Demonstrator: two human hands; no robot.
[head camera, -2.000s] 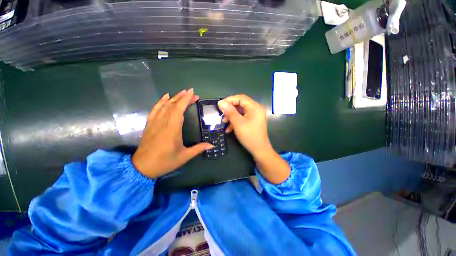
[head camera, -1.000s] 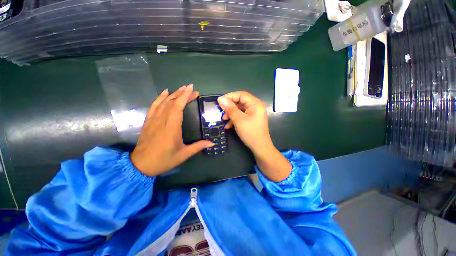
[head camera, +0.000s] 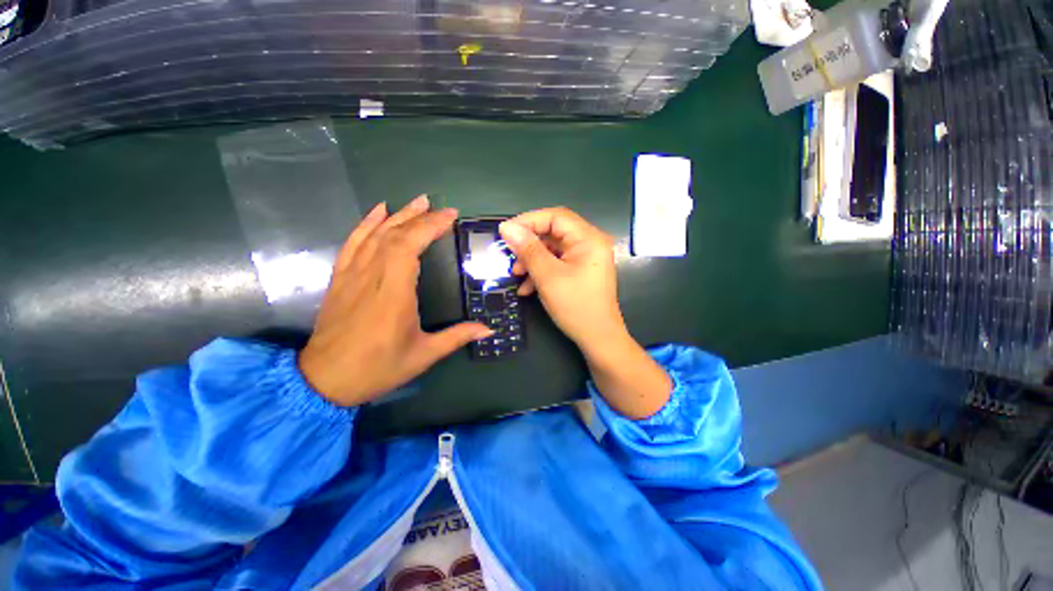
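Note:
A black keypad phone (head camera: 494, 312) lies face up on the dark green mat, its screen at the far end and catching bright glare. My left hand (head camera: 375, 306) rests flat at its left, an index fingertip near the top left corner and the thumb tip on the keys. My right hand (head camera: 568, 271) is at the screen's upper right, thumb and index finger pinched together over its edge. Whether a thin film is between those fingertips cannot be told. The other right fingers are curled beside the phone.
Stacked clear trays (head camera: 381, 58) stand at the back. A clear plastic sheet (head camera: 283, 196) lies left, a white card (head camera: 661, 206) right. A translucent bottle (head camera: 822, 60), a touchscreen smartphone (head camera: 868, 152) on a white box and a wrapped tray stack (head camera: 976, 219) are at far right.
The whole view has shifted slightly, so the bench things sit a little higher in the picture. Both hands keep nearly the same pose at the phone.

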